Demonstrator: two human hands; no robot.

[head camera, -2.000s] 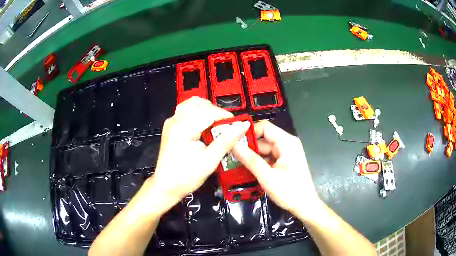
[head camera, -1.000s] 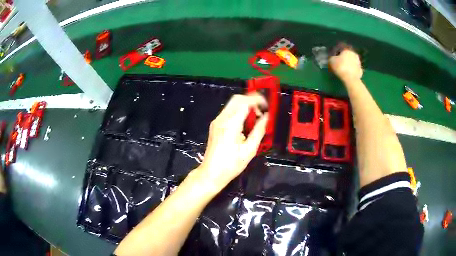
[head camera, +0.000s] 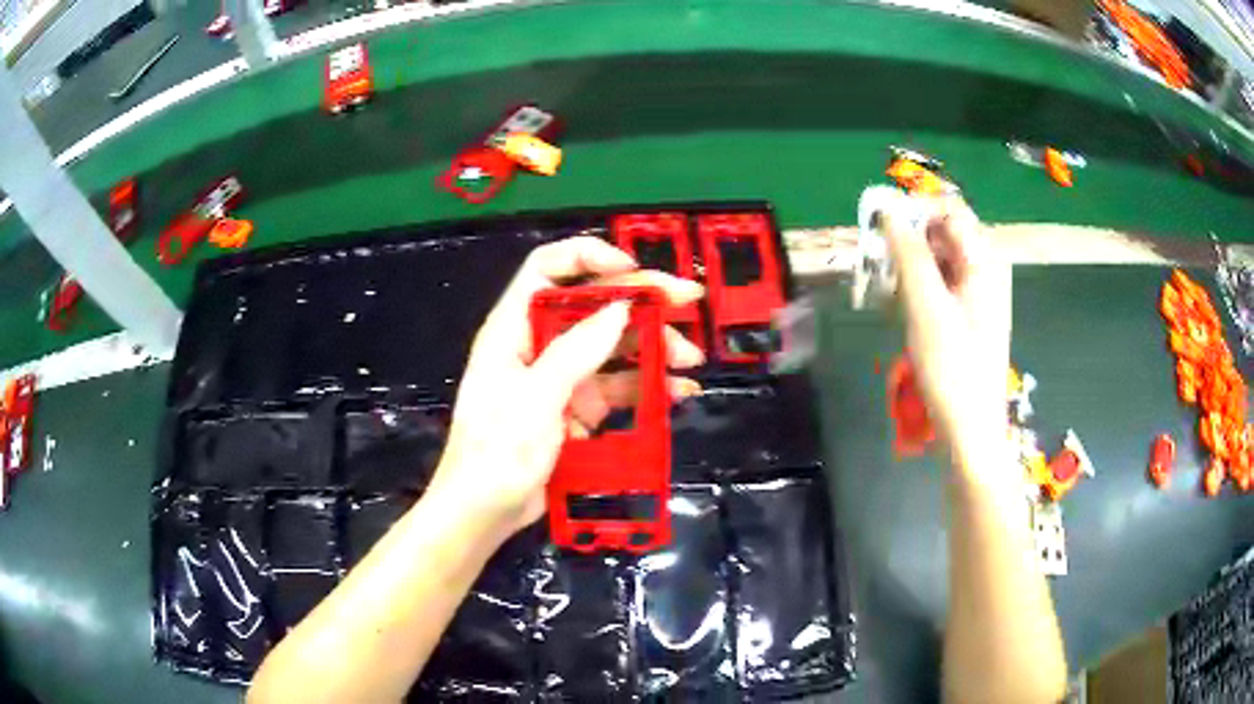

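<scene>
My left hand [head camera: 516, 371] holds an empty red front housing [head camera: 609, 475] upright above the black blister tray [head camera: 399, 447]. The housing's dark openings show, with my fingers seen through the upper one. My right hand [head camera: 942, 282] is at the bench's far edge, right of the tray, blurred. A white part [head camera: 875, 248] and an orange piece [head camera: 919, 173] show at its fingertips; whether it grips them I cannot tell. Two empty red housings [head camera: 744, 282] lie in the tray's far right pockets, one partly behind my left hand.
Red housings with orange pieces [head camera: 481, 168] lie on the green conveyor belt [head camera: 660, 145]. Mixed orange and white parts [head camera: 1060, 470] lie on the bench right of my right forearm. An orange heap [head camera: 1206, 378] is at far right. A grey post [head camera: 85, 227] stands at left.
My left hand has lifted the housing from the tray and moved it nearer. My right hand has drawn back from the belt towards the bench edge. The view has shifted.
</scene>
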